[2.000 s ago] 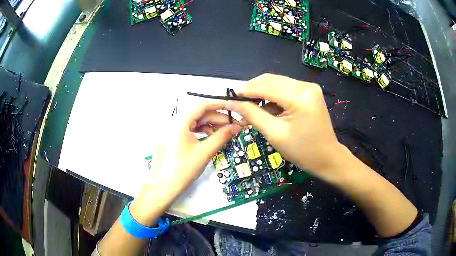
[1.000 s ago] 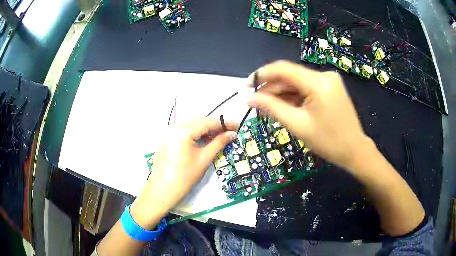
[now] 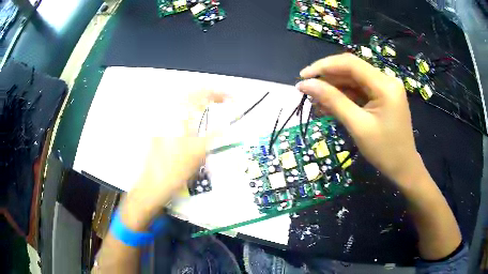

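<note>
A populated green PCB panel (image 3: 277,180) with yellow-taped transformers lies on the white sheet (image 3: 134,101) and the black mat. My right hand (image 3: 372,109) is above its far right part, fingertips pinched on black lead wires (image 3: 289,119) rising from the panel. My left hand (image 3: 174,155) is blurred, left of the panel over the sheet; whether it holds anything cannot be told. Part of another board (image 3: 201,185) shows beneath it, mostly hidden. A thin black wire or sleeve (image 3: 256,106) shows between the hands.
More populated boards lie at the far left (image 3: 206,12), far middle (image 3: 321,18) and far right (image 3: 409,80) of the black mat (image 3: 241,48). A sleeve pile (image 3: 21,107) sits on a dark pad at the left. A bare green strip (image 3: 243,222) runs along the panel's near side.
My left hand has left the wires and moved left, its fingertips now farther up the sheet. My right hand remains at the wires. The whole view has shifted slightly, moving the scene right.
</note>
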